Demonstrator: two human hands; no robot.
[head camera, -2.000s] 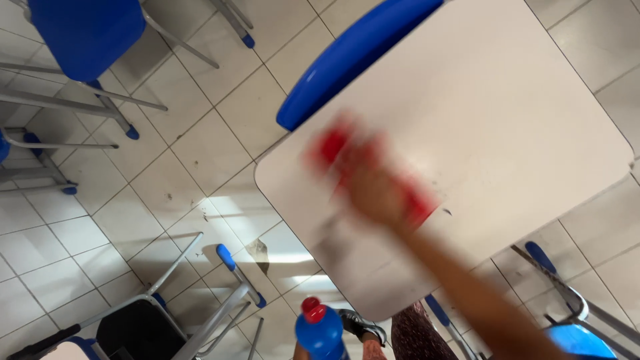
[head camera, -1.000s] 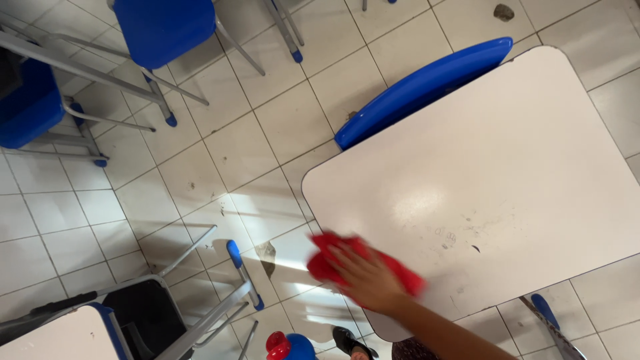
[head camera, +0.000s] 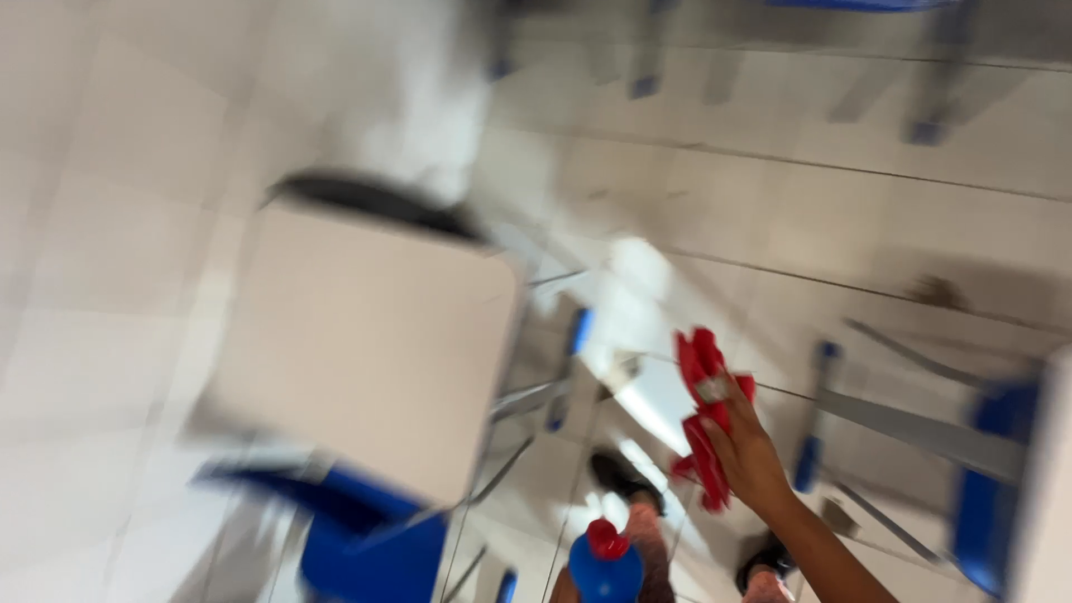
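Note:
My right hand (head camera: 745, 456) grips a crumpled red cloth (head camera: 708, 419), held in the air above the tiled floor between two desks. At the bottom edge, a blue bottle with a red cap (head camera: 605, 565) stands upright in my left hand (head camera: 566, 589), of which only a small part shows beside the bottle. Left of the cloth is a pale desk top (head camera: 368, 343), blurred, with neither hand touching it.
A blue chair (head camera: 377, 544) adjoins the left desk at its lower side. At the right edge is another pale desk top (head camera: 1047, 502) with grey metal legs (head camera: 913, 431). Blue-tipped furniture legs (head camera: 645, 79) stand at the top. My shoes (head camera: 624, 479) are on the floor.
The cloth was on the pale desk top and is now off it, in the air, still in my right hand. The view has swung strongly toward another desk at the left.

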